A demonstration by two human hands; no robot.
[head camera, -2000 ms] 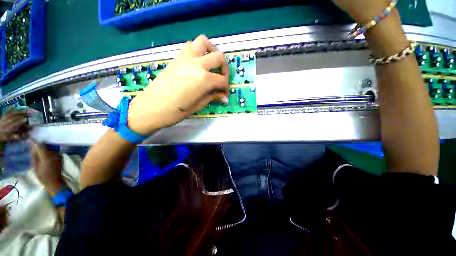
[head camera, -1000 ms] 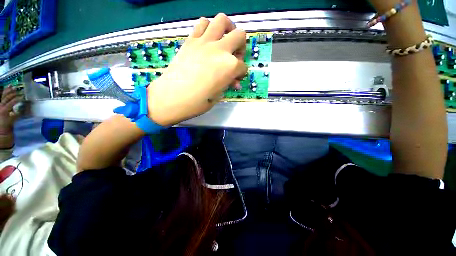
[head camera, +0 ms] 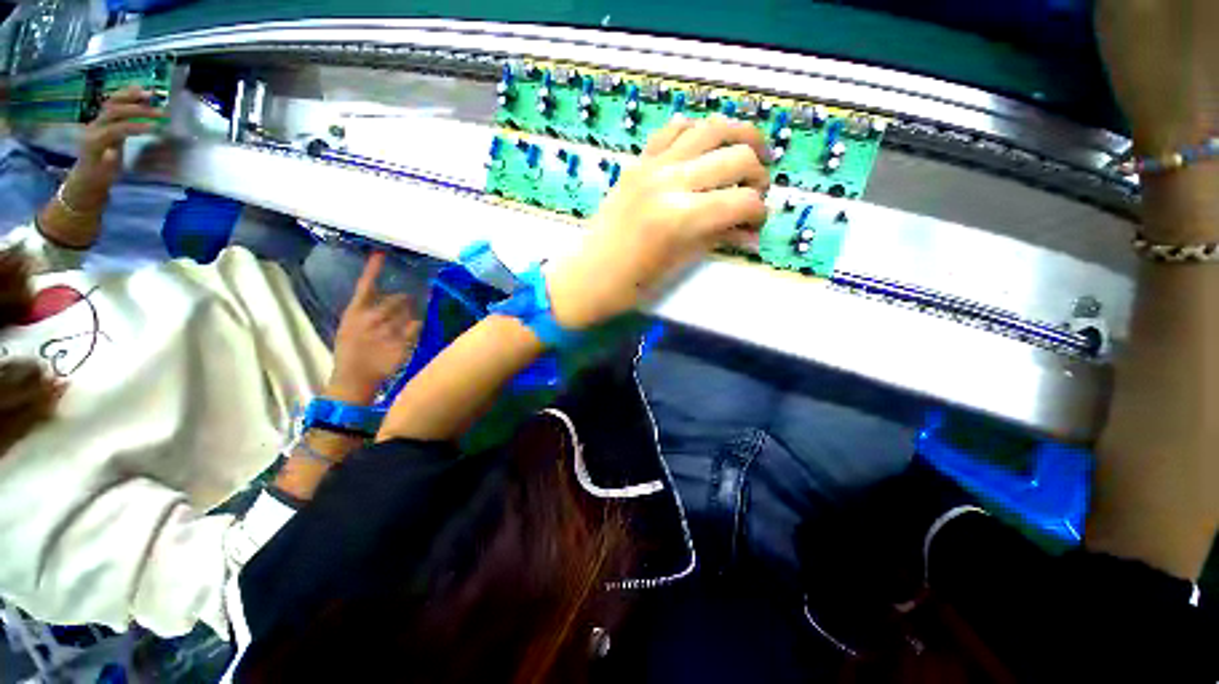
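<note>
A green PCB panel (head camera: 562,110) lies between the conveyor rails, with two rows of small circuits and upright dark and blue components. My left hand (head camera: 689,201), with a blue wrist strap (head camera: 537,307), is over the right half of the panel. Its fingers are bent down at the board; whether they hold a component is hidden. My right arm reaches up along the right edge, with two bracelets at the wrist. My right hand (head camera: 1160,67) is cut off by the top right corner, and its fingers do not show.
The conveyor's front rail (head camera: 909,341) runs across the view, with a thin shaft (head camera: 963,314) in its gap. Another person in a white top (head camera: 174,401) sits at the left, hands near the line. Another board (head camera: 134,83) lies far left. A blue bin (head camera: 1016,474) is below the rail.
The view has turned and shifted, so the panel shows further right and tilted. The blue bins at the upper left have left the view. My left hand is still over the panel.
</note>
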